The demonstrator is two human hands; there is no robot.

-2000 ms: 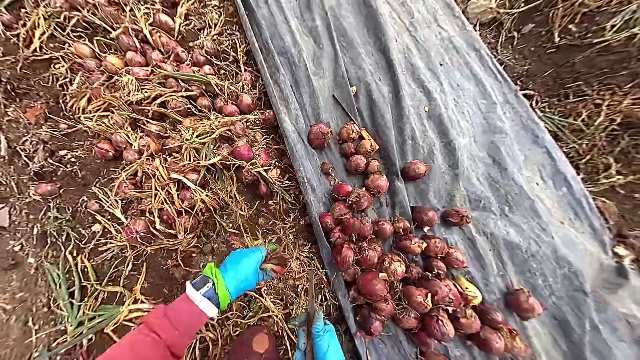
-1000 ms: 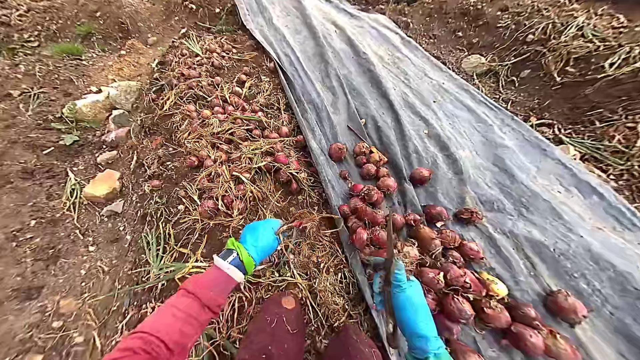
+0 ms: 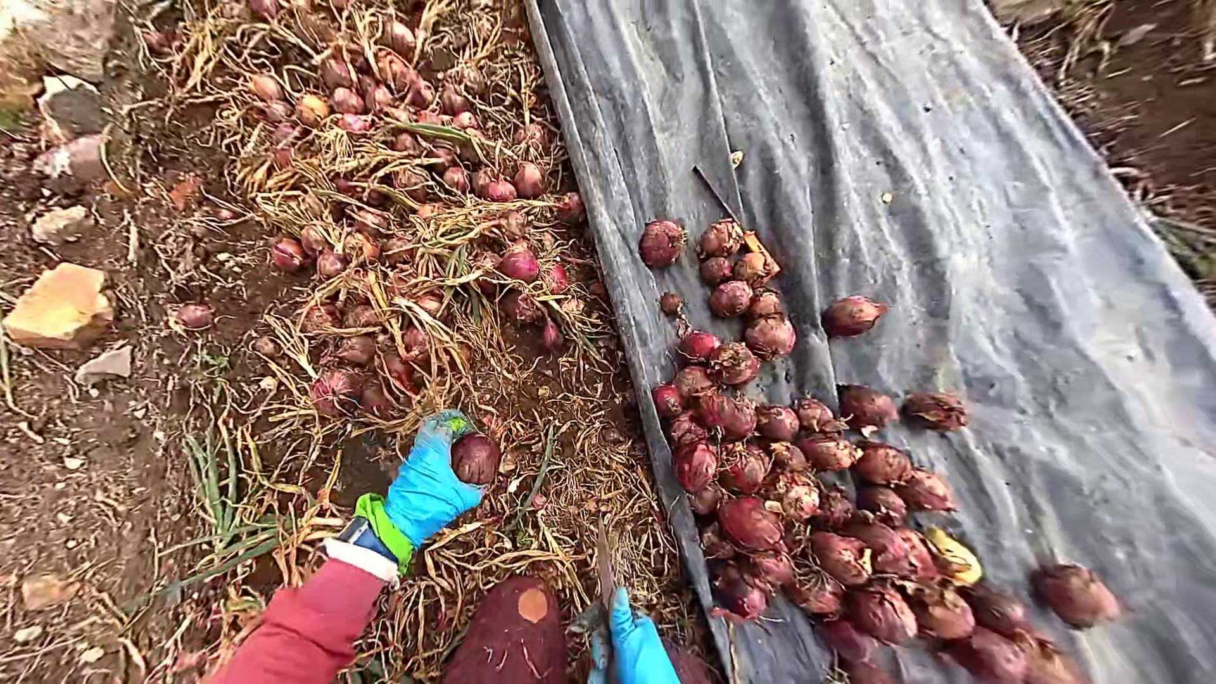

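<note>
My left hand (image 3: 432, 484), in a blue glove, grips a red onion (image 3: 475, 459) above soil strewn with dry stalks. Low in the view, my right hand (image 3: 635, 646), also gloved in blue, is shut on a knife (image 3: 605, 565) whose blade points up and away from me; part of this hand is cut off by the frame. On the right, a pile of red onions (image 3: 750, 522) lies on a grey plastic sheet (image 3: 950, 247). More onions with dry leaves (image 3: 418, 247) lie on the ground at the upper left.
My knee (image 3: 513, 632) shows at the bottom, between the hands. Stones (image 3: 60, 306) lie on the soil at the left. A thin dark stick (image 3: 717, 193) rests on the sheet beyond the pile. The sheet's left edge runs beside my right hand.
A round onion now sits in my left hand, where a second ago it held thin stalks. My right hand with the knife has moved back left, off the sheet's edge. The view has tilted down.
</note>
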